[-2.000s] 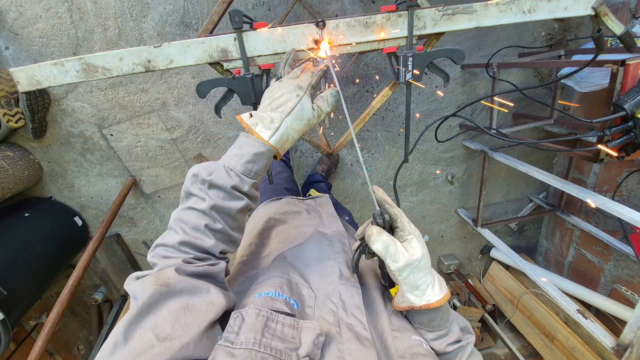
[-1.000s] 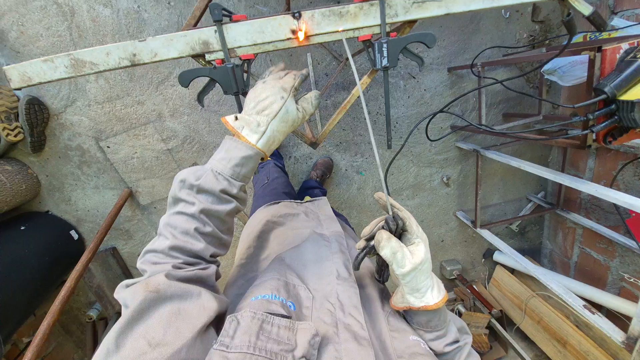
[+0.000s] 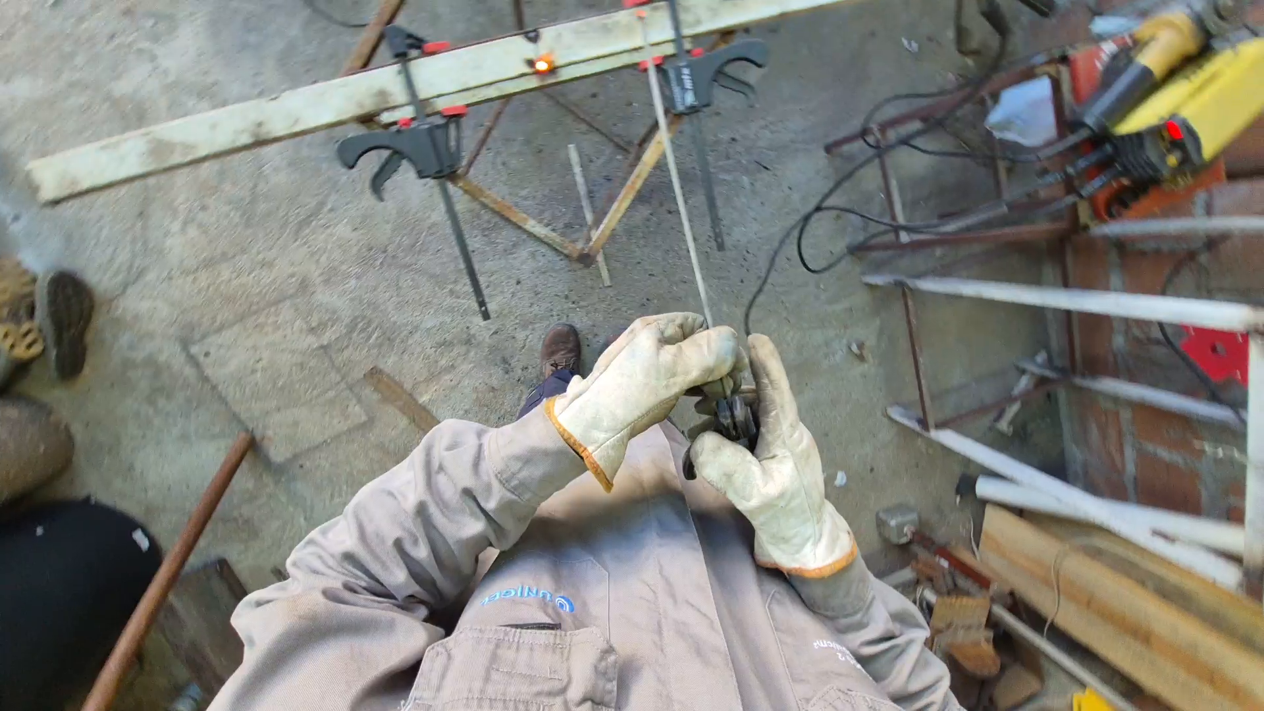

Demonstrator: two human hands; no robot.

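Observation:
My right hand (image 3: 780, 459), in a pale leather work glove, is closed around a dark electrode holder (image 3: 733, 423) in front of my chest. The gloved left hand (image 3: 657, 380) is at the lower end of the welding electrode (image 3: 676, 183), its fingers curled there; whether they grip it cannot be told. The electrode's far tip glows faintly over a whitish metal bar (image 3: 296, 109). A glowing orange spot (image 3: 542, 64) shows on that bar, between a black bar clamp (image 3: 427, 148) at left and another bar clamp (image 3: 691, 81) at right.
Below the bar is a rusty angled metal frame (image 3: 523, 219). At right stand a metal rack (image 3: 1047, 293), a yellow machine (image 3: 1195, 104) with cables, and wooden boards (image 3: 1106, 602). A rusty pipe (image 3: 178, 563) and a black cylindrical object (image 3: 69, 592) are at lower left.
Sparks flew at the bar two seconds ago and are gone. My left hand has moved from near the bar down to the electrode's lower end beside my right hand. The view has shifted somewhat.

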